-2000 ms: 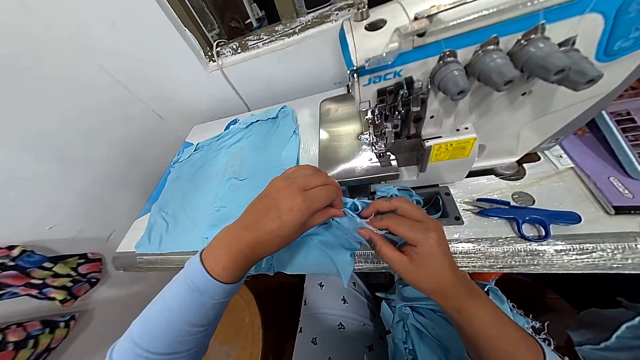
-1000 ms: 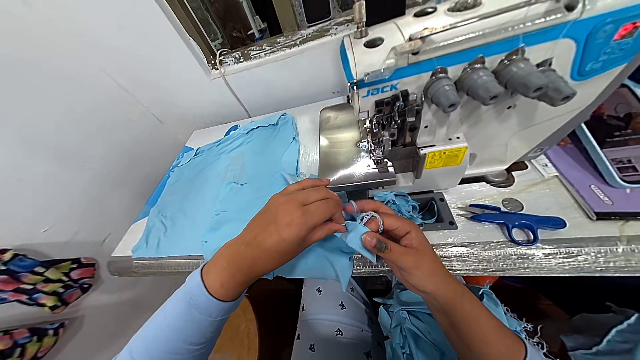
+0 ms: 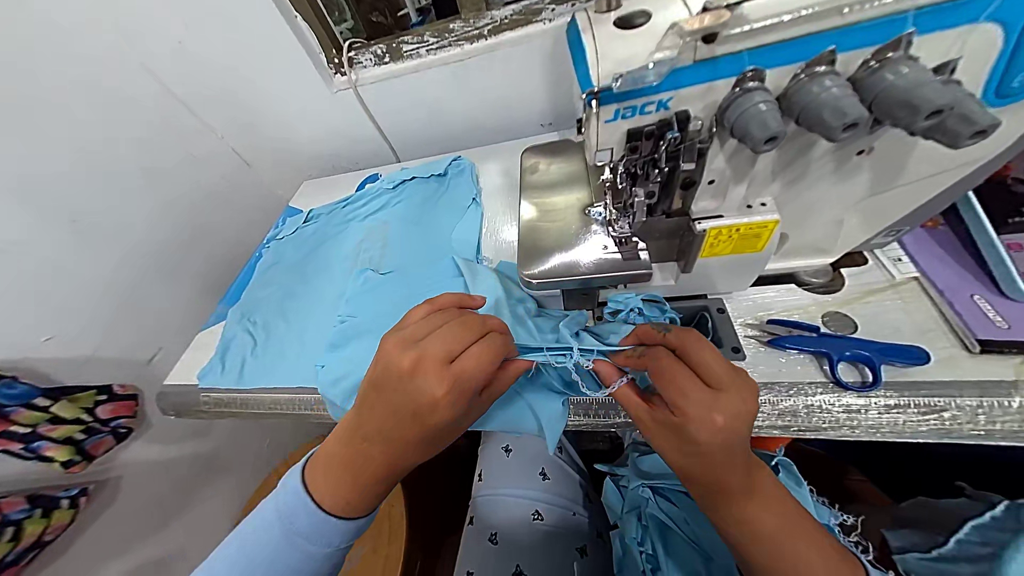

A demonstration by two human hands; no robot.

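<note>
A seam edge of light blue knit fabric (image 3: 512,292) is stretched between my two hands at the table's front edge. My left hand (image 3: 448,368) pinches it on the left, and my right hand (image 3: 680,384) pinches it on the right. A white looped thread chain (image 3: 588,384) hangs from the seam between them and reaches my right fingertips. Further light blue fabric pieces (image 3: 384,240) lie flat to the left on the table. Just behind my hands stands a Jack overlock sewing machine (image 3: 672,208) with a shiny metal cloth plate (image 3: 560,216).
Blue thread snips (image 3: 864,352) and a small round disc (image 3: 839,322) lie right of my hands. Blue scraps (image 3: 640,308) are bunched beside the machine base. A purple notebook (image 3: 968,288) lies at the far right. More blue fabric (image 3: 664,512) hangs below the table edge (image 3: 880,408).
My hands have moved apart, and the seam between them is now pulled straight. A second ago they were close together, with the thread loop at my right fingers.
</note>
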